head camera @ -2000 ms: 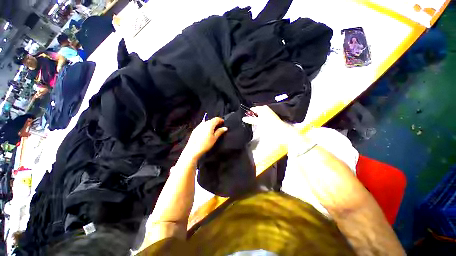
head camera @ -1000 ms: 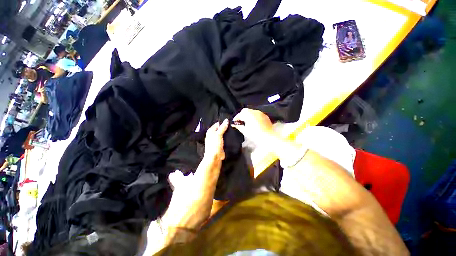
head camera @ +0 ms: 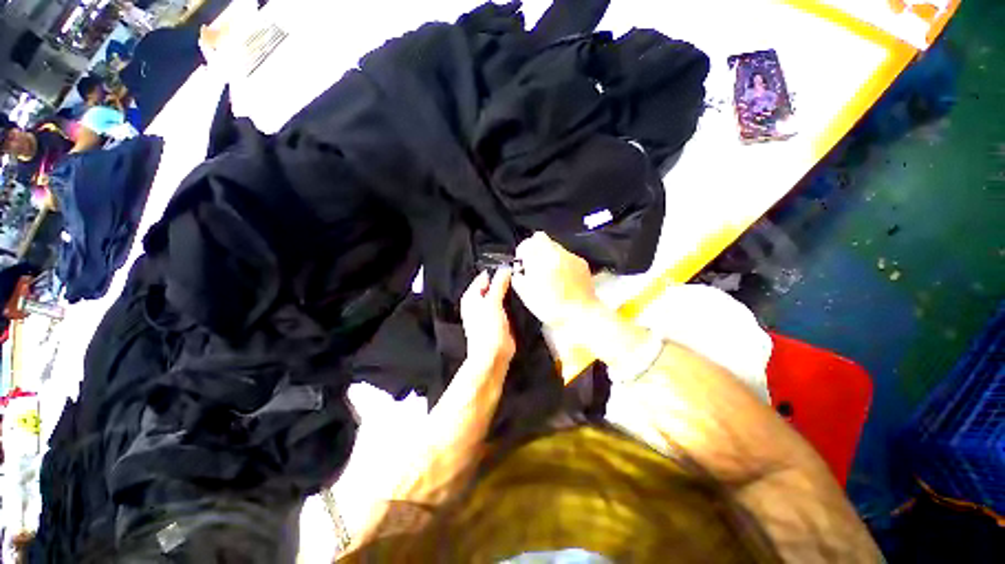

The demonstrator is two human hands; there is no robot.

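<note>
A large heap of black garments [head camera: 331, 176] lies across the white table in front of me. My left hand [head camera: 486, 314] pinches the edge of the black cloth near the middle of the view. My right hand [head camera: 548, 275] is right beside it, its fingers closed at the same spot. A small dark tool with a thin metal tip, likely thread snips [head camera: 498, 261], shows at the right fingertips, mostly hidden by the hand. A small white label [head camera: 597, 218] lies on the black cloth beyond my right hand.
A smartphone [head camera: 762, 97] lies at the right near the table's yellow edge [head camera: 843, 130]. A red stool [head camera: 821, 399] and a blue crate [head camera: 961, 408] stand at the lower right. Navy garments [head camera: 101, 209] lie at the far left, with people behind them.
My left hand has moved right and up to meet my right hand at the cloth edge. My right hand has shifted slightly left. The whole view has shifted a little.
</note>
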